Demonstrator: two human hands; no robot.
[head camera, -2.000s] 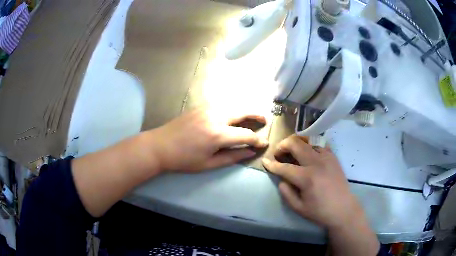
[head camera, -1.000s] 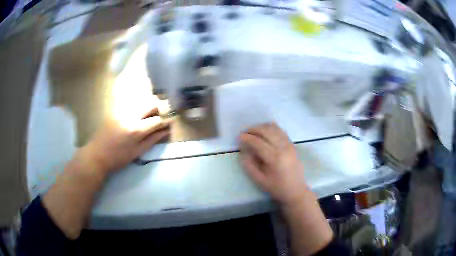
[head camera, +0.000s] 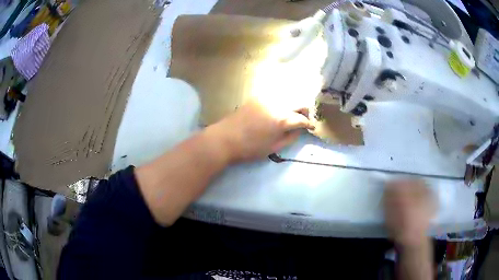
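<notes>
A brown garment panel (head camera: 219, 54) with a curved cut-out lies on the white table, partly lost in lamp glare. Part of it shows to the right of the needle area. My left hand (head camera: 262, 131) is at the panel's lower edge, its fingertips closed on the cloth just left of the presser foot area. The needle and foot are hidden by glare. My right hand (head camera: 409, 208) is blurred, off the cloth, over the table's front edge at the right; its fingers cannot be made out. The white sewing machine (head camera: 427, 71) stands above the panel.
A stack of brown cut panels (head camera: 71, 104) lies at the left. The lamp head (head camera: 298, 34) glares beside the machine head. A white and yellow roll (head camera: 461, 59) sits on the machine arm. Striped cloth (head camera: 32, 50) is at the far left. The table's front edge (head camera: 306, 223) carries printed marks.
My right hand has left the cloth beside my left hand and moved right, towards the table's front edge. My left hand stays at the panel near the foot. The camera view swung right and back.
</notes>
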